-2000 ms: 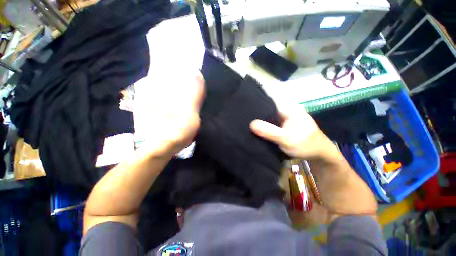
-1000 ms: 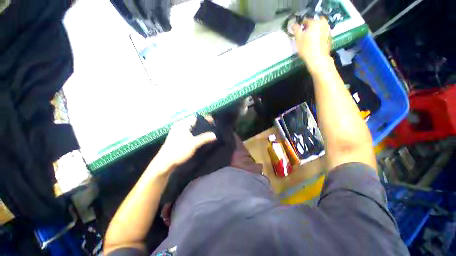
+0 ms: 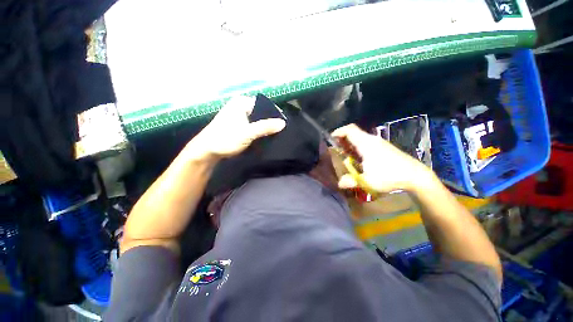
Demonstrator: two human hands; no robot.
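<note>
My left hand [image 3: 234, 129] holds the edge of a black garment [image 3: 276, 148] at the table's front edge, thumb on top. The cloth hangs down over the lap. My right hand [image 3: 377, 162] is shut on scissors, whose long silver blades [image 3: 316, 127] point up and left to the cloth's right side. A yellow part shows by the fingers; I cannot tell if it is the handle. Whether the blades touch the cloth is unclear.
The white table [image 3: 188, 56] has a green front edge with a tape measure [image 3: 377, 63]. Black garments [image 3: 44, 126] hang at the far left. An open box [image 3: 411, 135] and a blue basket [image 3: 543, 119] with scraps are at right. A red bin [image 3: 540, 182] stands beyond.
My right hand has come from the table's right end down to the garment, now with scissors. My left hand still holds the cloth. The view has tilted down; the phone is out of view.
</note>
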